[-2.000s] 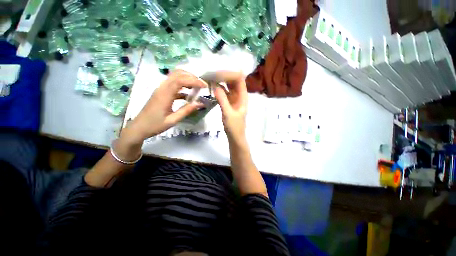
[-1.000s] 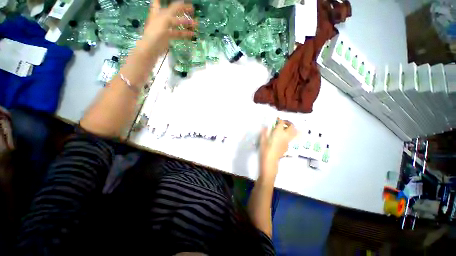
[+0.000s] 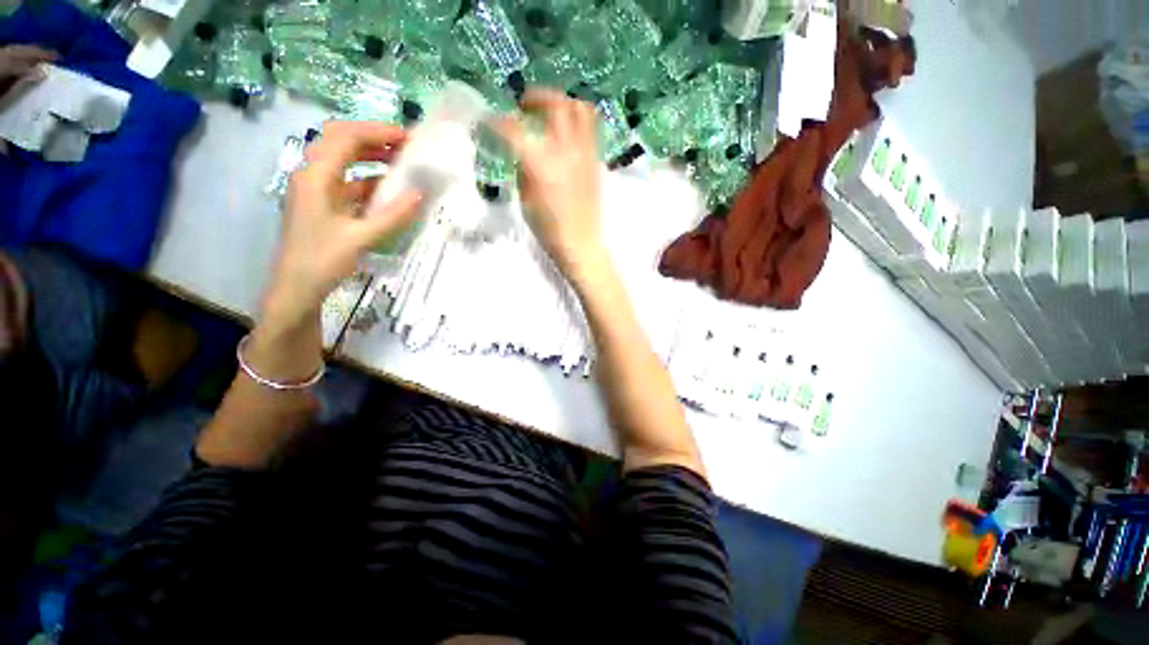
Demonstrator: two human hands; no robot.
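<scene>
My left hand (image 3: 334,208) is around a blurred white carton (image 3: 444,141), held tilted over the table. My right hand (image 3: 554,164) is at the carton's upper right, fingers bent and blurred; whether it grips anything cannot be told. The pile of green-tinted bottles (image 3: 605,51) with black caps lies behind both hands. Thin white inserts (image 3: 491,302) lie side by side below the hands, near the table's front edge. A short row of closed cartons (image 3: 762,378) with green bottle pictures lies to the right of them.
A reddish-brown cloth (image 3: 769,227) lies right of the bottles. Stacked cartons (image 3: 1008,277) stand at far right. Blue cloth (image 3: 76,202) is at left, with another person's hand (image 3: 23,63) by white cartons (image 3: 63,114). An orange-yellow object (image 3: 970,539) is at the table's right corner.
My left hand has come back from the bottle pile and now holds a carton. My right hand has moved from the carton row up and left beside it. The view has shifted slightly.
</scene>
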